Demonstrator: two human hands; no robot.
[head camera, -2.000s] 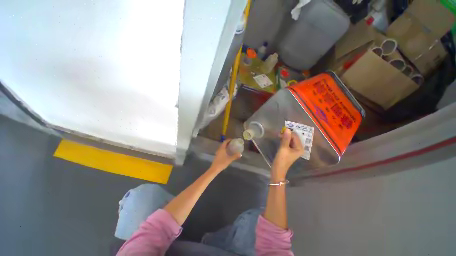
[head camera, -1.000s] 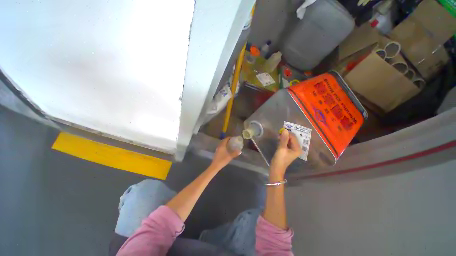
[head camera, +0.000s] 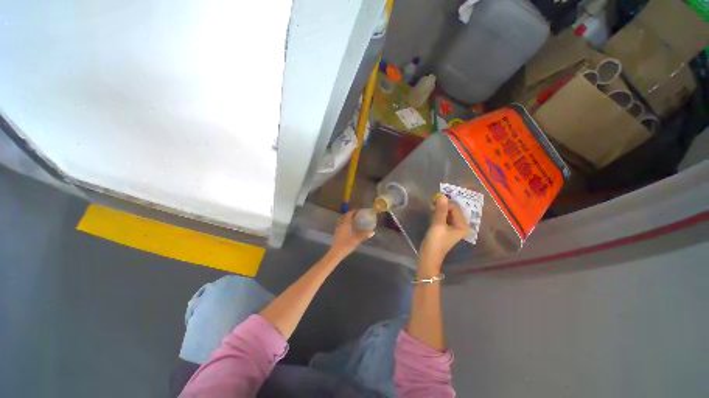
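A large silver metal can with an orange-red label and a white sticker lies tilted, its round spout facing my left hand. My left hand holds a small translucent squeeze bottle with its mouth close at the spout; whether they touch is hard to tell. My right hand is over the white sticker on the can, with a small yellow cap between its fingertips. Its palm side and the tin handle are hidden. Any liquid flow is too small to see.
A yellow pole stands left of the can. Behind are a yellow tin, a grey plastic drum and a cardboard box with tubes. A wide white panel is at the left. A low ledge with a red line curves at the right.
The can's spout end and the bottle have come slightly closer together, and the can looks a little more tilted. Both hands keep their holds. The view has shifted slightly.
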